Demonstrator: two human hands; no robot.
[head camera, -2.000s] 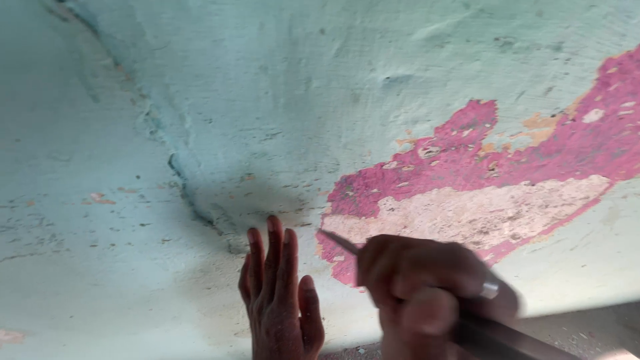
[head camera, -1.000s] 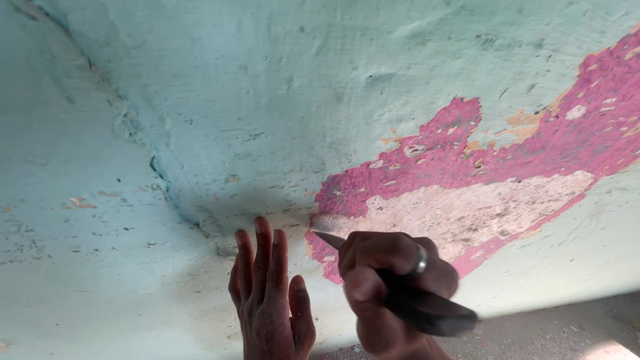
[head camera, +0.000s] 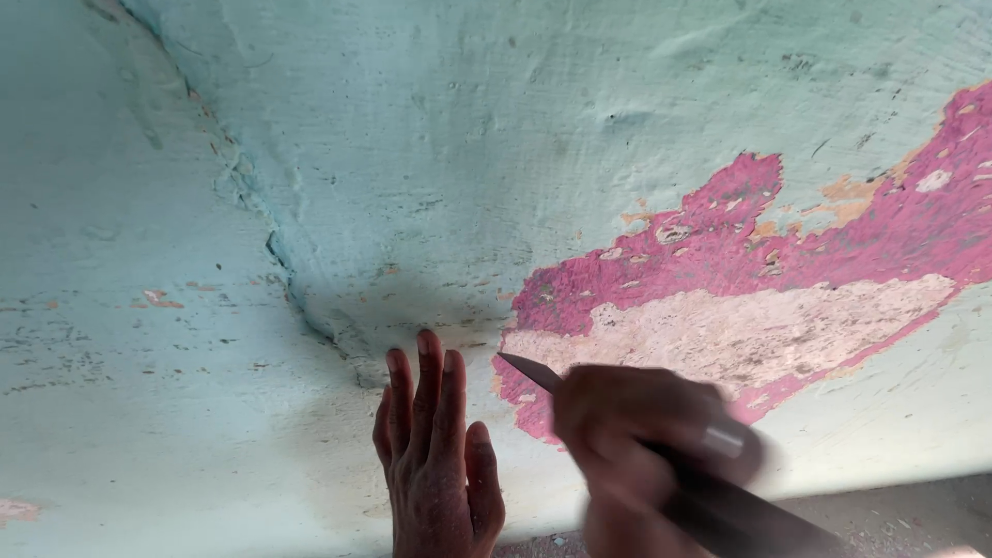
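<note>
My right hand (head camera: 651, 457), blurred and wearing a ring, is closed around a dark-handled knife (head camera: 533, 370). The pointed blade meets the left edge of a patch of exposed pink paint (head camera: 659, 263) on a light blue-green painted wall (head camera: 480, 139). Within the pink lies a pale area of bare plaster (head camera: 744, 333). To the left of the blade, my left hand (head camera: 438, 457) rests against the wall with its fingers pointing up and its thumb apart, holding nothing. Most of the knife's handle is blurred.
A long crack (head camera: 271, 240) runs down the wall from the upper left to just above my left hand. Small chipped spots (head camera: 163, 299) dot the paint at the left. Along the lower right, the floor (head camera: 891, 515) carries scattered paint flakes.
The knife stays in my right hand at the left edge of the pink patch, while that hand and the handle have shifted and tilted between frames. My left hand remains on the wall.
</note>
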